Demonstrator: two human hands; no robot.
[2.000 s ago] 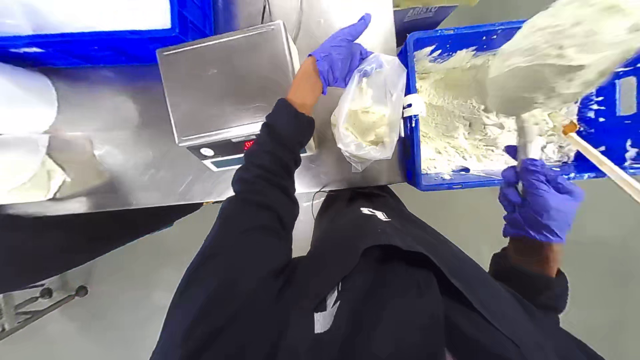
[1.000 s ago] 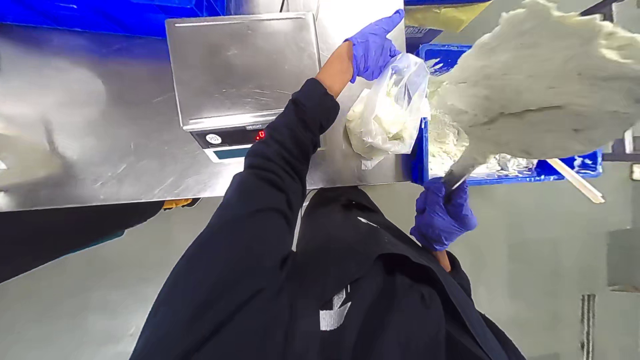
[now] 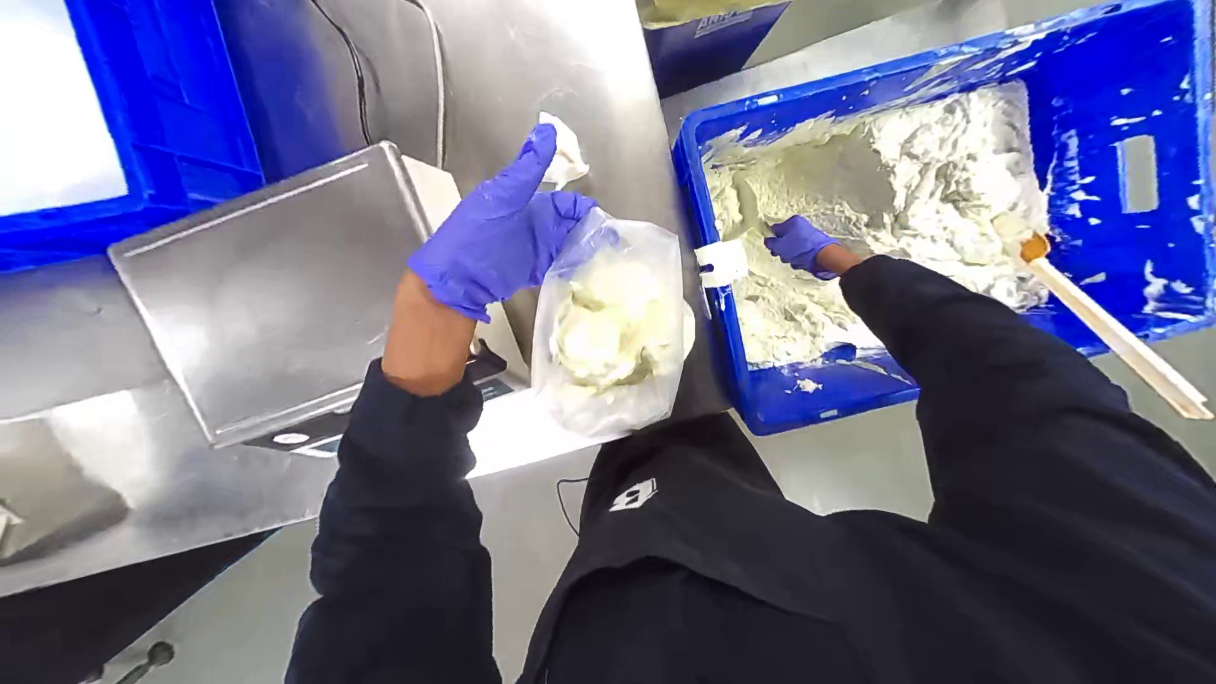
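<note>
My left hand (image 3: 503, 228), in a purple glove, grips the top edge of a clear plastic bag (image 3: 617, 328) that has pale cream-coloured paste inside. The bag is over the steel table, beside the crate. My right hand (image 3: 803, 245), gloved in the same purple, is low in a blue plastic crate (image 3: 750, 404), closed round a tool whose blade lies mostly in the pale paste (image 3: 959, 180). A digital scale (image 3: 275, 294) with a steel plate stands left of my left hand; my forearm hides part of its front.
A wooden-handled tool (image 3: 1121, 328) leans over the crate's near right edge. At the upper left is another blue crate (image 3: 171, 114) with white content. Cables (image 3: 439, 85) run behind the scale. A small white scrap (image 3: 565, 152) lies on the steel table (image 3: 513, 57).
My right hand has moved forward, from the crate's near side into its left part; the large lump of paste raised on the tool earlier is no longer up. My left hand still holds the bag.
</note>
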